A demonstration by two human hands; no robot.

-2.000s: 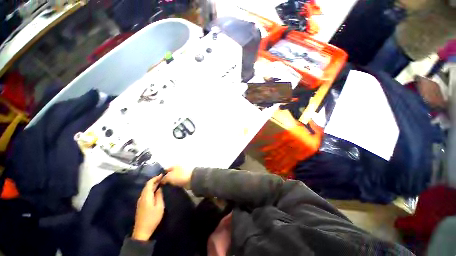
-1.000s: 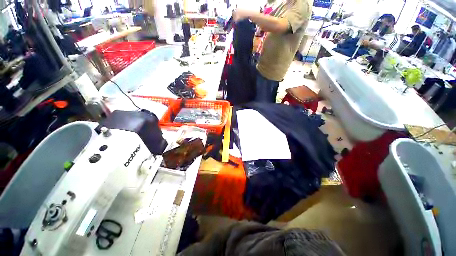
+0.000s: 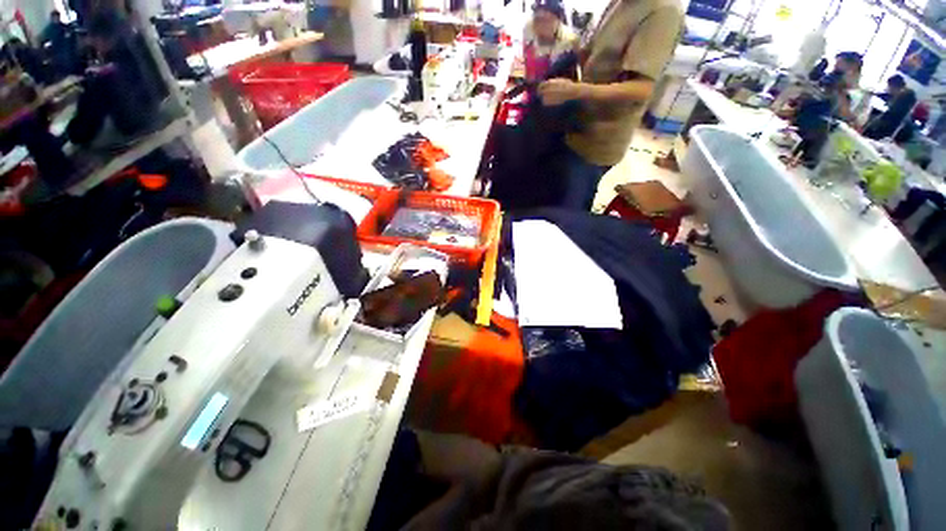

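The white sewing machine (image 3: 259,301) marked "brother" stands at the left front, its needle end cut off by the lower edge. Black-handled scissors (image 3: 243,450) lie by its small lit display. A printed white label strip (image 3: 340,407) lies on the machine table. A dark patterned rectangle, perhaps a phone (image 3: 400,301), rests in a white tray at the machine's right end. A dark grey sleeve shows at the bottom edge. Neither of my hands can be made out.
An orange-red basket (image 3: 479,230) holds packed grey pieces. A white sheet (image 3: 565,275) lies on a dark cloth pile (image 3: 664,311). Orange strips (image 3: 472,379) are heaped below the table. Grey-blue tubs (image 3: 762,207) stand right and left. A person in a tan shirt (image 3: 635,62) holds dark cloth.
The view has swung up from the needle area to the room, then shifted slightly left. My hands, earlier together at the dark cloth, are out of sight. Another person's face area now shows behind the tan-shirted person.
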